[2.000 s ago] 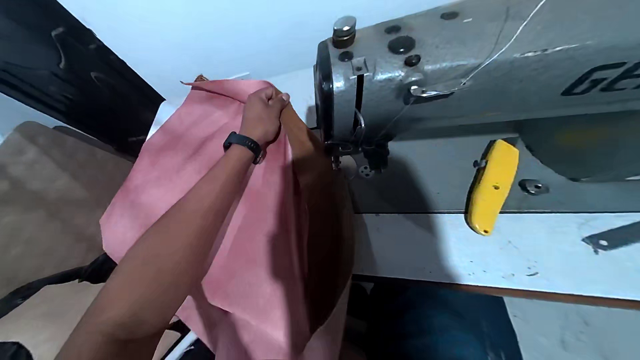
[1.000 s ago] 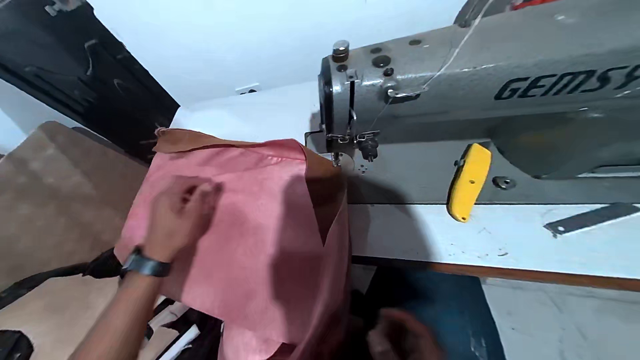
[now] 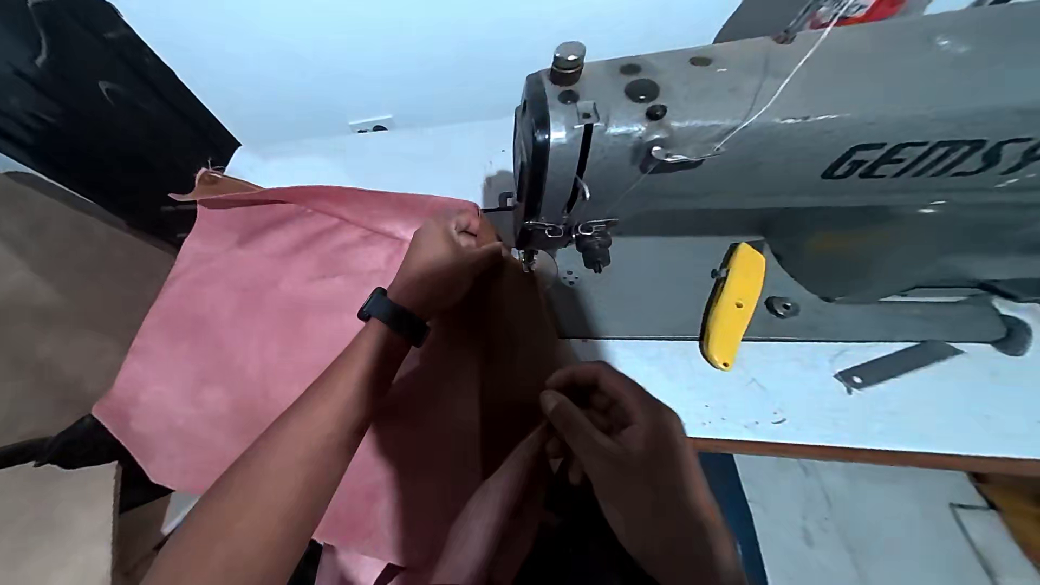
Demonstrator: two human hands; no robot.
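Observation:
Pink leather (image 3: 268, 325) with a brown underside drapes over the left end of the table, its right edge by the presser foot (image 3: 528, 258) of a Gemsy sewing machine (image 3: 731, 146). My left hand (image 3: 443, 264), with a black wristband, pinches the folded upper right edge of the leather just left of the needle area. Lower down, my right hand (image 3: 617, 447) has thumb and forefinger closed on the near part of the same edge. Between the hands the brown side (image 3: 520, 341) shows. Whether the leather lies under the foot cannot be told.
A yellow utility knife (image 3: 734, 307) lies on the machine bed. Right of it, a flat metal strip (image 3: 898, 364) rests on the white tabletop (image 3: 796, 406). White thread (image 3: 784, 81) runs over the machine head. Brown sheet material (image 3: 65, 309) is at the left, below a black object (image 3: 106, 106).
My left hand has moved from the middle of the leather to its upper right edge. My right hand has come up from the bottom of the view and taken hold of the near edge.

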